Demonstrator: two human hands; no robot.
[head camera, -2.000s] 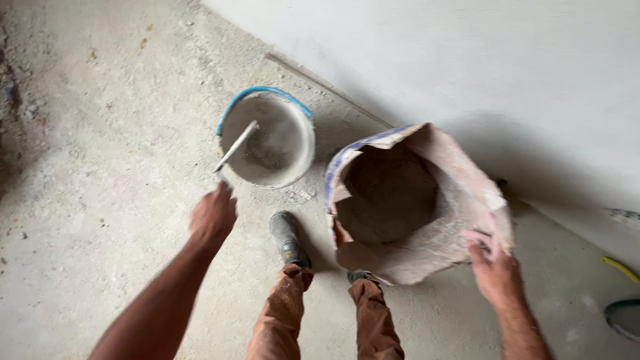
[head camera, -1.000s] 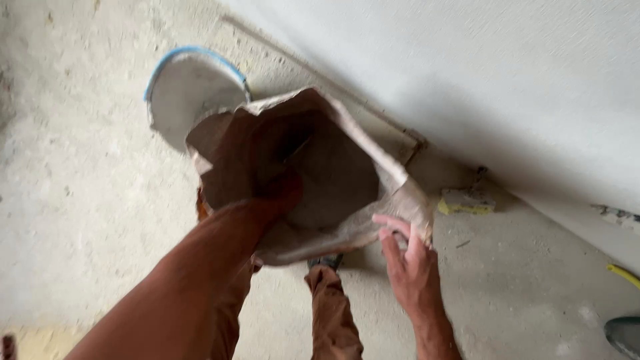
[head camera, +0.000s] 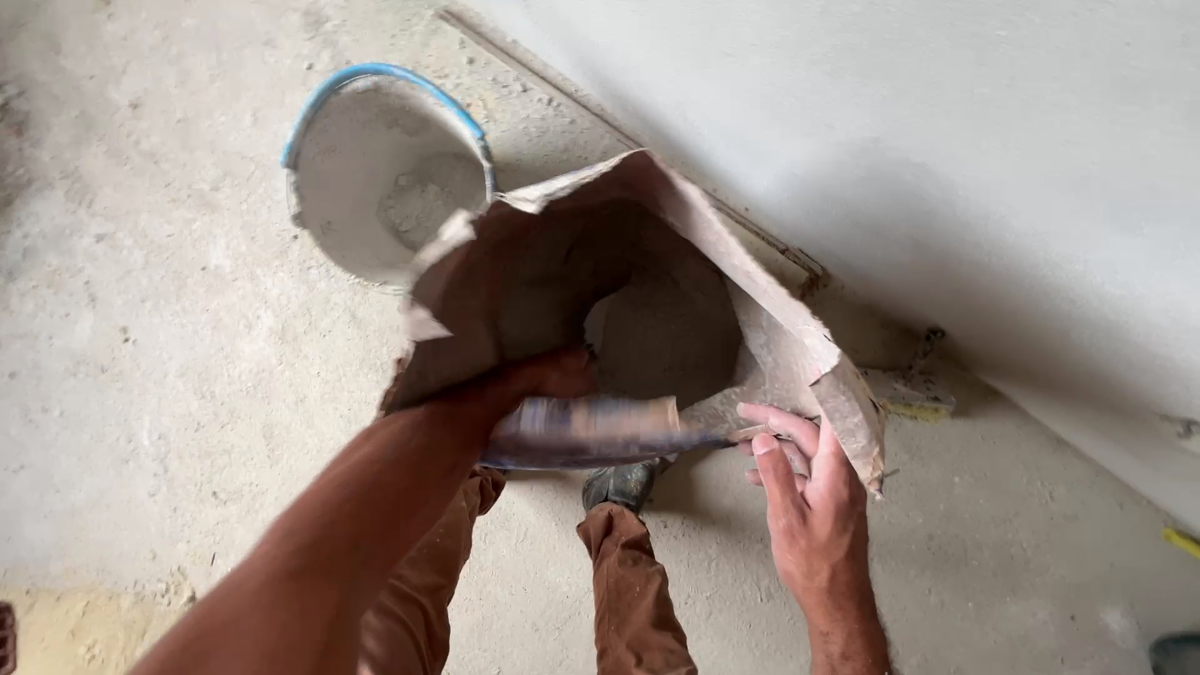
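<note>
A torn paper sack (head camera: 783, 352) stands with its mouth wide, grey powder (head camera: 670, 328) deep inside. My left hand (head camera: 562, 372) is inside it at the near left, its fingers curled round a hand tool; shadow hides most of the tool, and only a pale edge shows by the fingers. My right hand (head camera: 811, 478) grips the sack's near right rim between thumb and fingers. Part of the printed near side is folded inward beside my left wrist. Left of the sack and beyond it is a round bucket (head camera: 342, 178) with a blue rim and grey material at its bottom.
A pale wall (head camera: 1031, 169) rises along the right, with a thin strip (head camera: 553, 84) at its foot. By the wall lies a dusty block (head camera: 914, 394) with a yellowish underside. My boot (head camera: 619, 486) is just below the sack. A yellow object (head camera: 1181, 542) shows at the right edge.
My left hand has gone from beside the bucket, holding a slim tool, into the sack. My right hand remains on the sack's rim. The sack's near edge has folded inward since one second ago.
</note>
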